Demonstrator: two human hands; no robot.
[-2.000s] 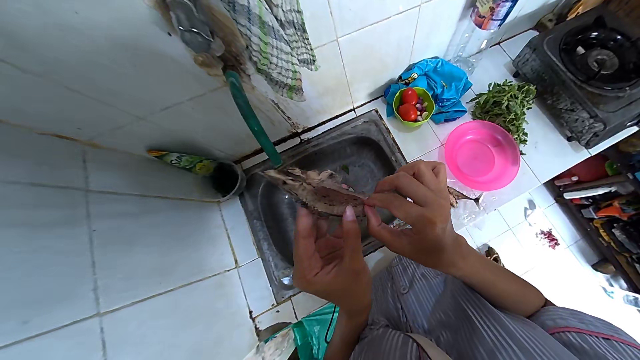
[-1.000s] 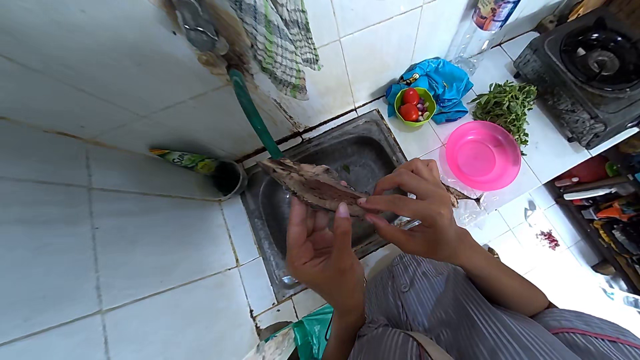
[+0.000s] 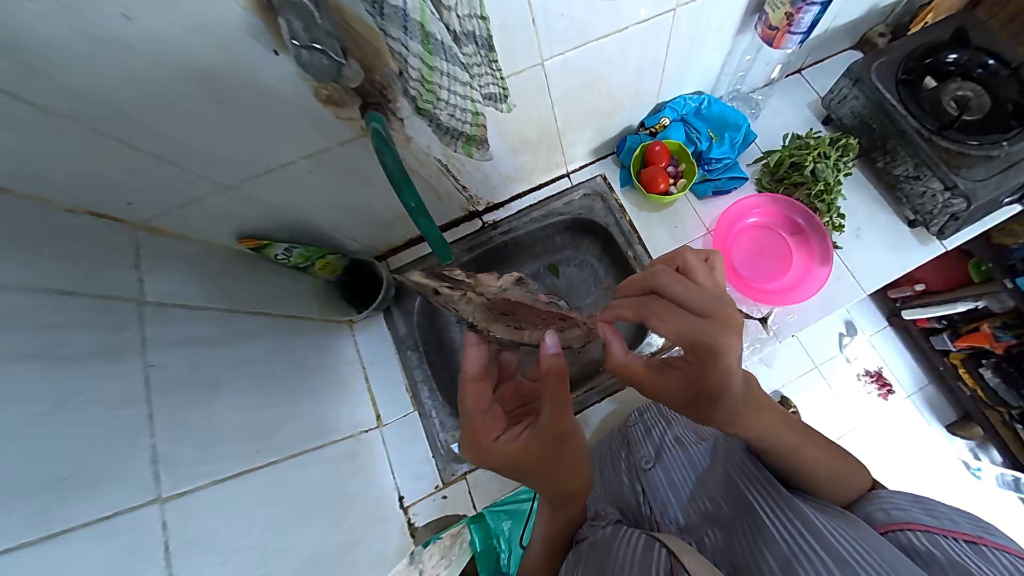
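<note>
A fish with its belly cut open (image 3: 512,310) is held above the metal sink (image 3: 448,400), its opened side facing up. My left hand (image 3: 524,412) supports it from below, with the thumb on its near edge. At the fish's right end, my right hand (image 3: 680,332) pinches it between thumb and fingers. The green hose (image 3: 406,188) hangs from the tap (image 3: 312,48), its lower end just above the fish's left part. A small green leaf (image 3: 553,270) lies in the sink.
Right of the sink are a green bowl of tomatoes and shallots (image 3: 664,170), a blue plastic bag (image 3: 708,132), a pink plastic basin (image 3: 773,250), leafy greens (image 3: 810,172) and a gas stove (image 3: 936,120). A dark cup (image 3: 372,288) holding a green packet stands at the sink's left corner.
Both hands keep hold of the fish. Its angle has shifted slightly in my fingers.
</note>
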